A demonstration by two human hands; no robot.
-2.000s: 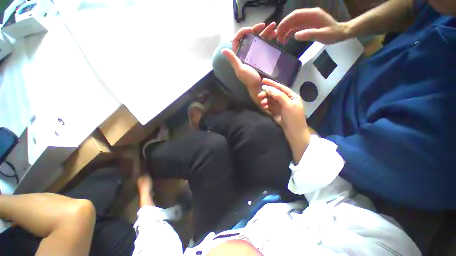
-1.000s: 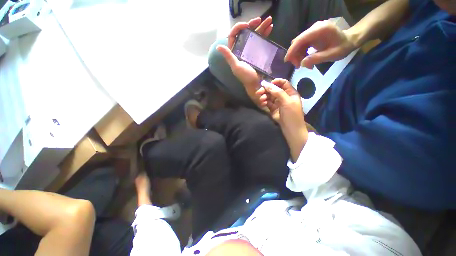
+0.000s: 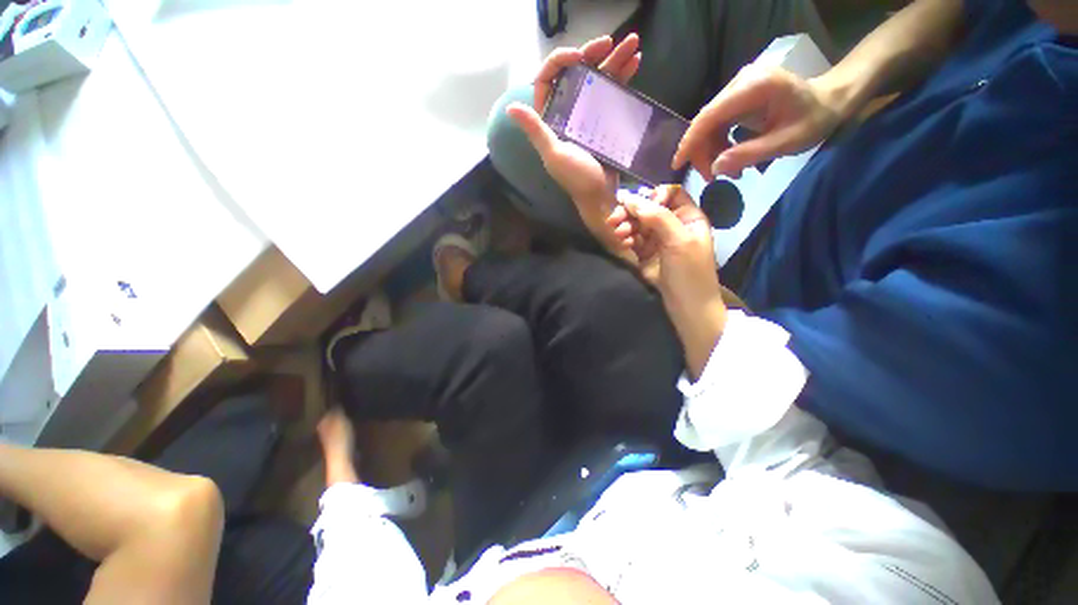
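Note:
A smartphone (image 3: 615,124) with a lit pinkish screen lies in the palm of another person's hand (image 3: 573,166). That person's other hand (image 3: 768,118) has its fingertips at the phone's lower right end. My right hand (image 3: 674,236), with a white cuff, is just below the phone. Its fingers are curled and the fingertips pinched together; whether something tiny is between them is not clear. My left hand (image 3: 337,449) hangs low beside my black-clothed knee, partly hidden, and its fingers cannot be made out.
A white table (image 3: 319,106) fills the upper left, with brown cartons (image 3: 262,293) under its edge. A white box (image 3: 768,189) with a round black hole lies by the person in blue (image 3: 910,296). Another person's bare leg (image 3: 130,508) is at lower left.
The person in blue has lowered a hand to the phone's end and partly covers the white box. My right hand's fingers have curled in slightly. The view has shifted a little.

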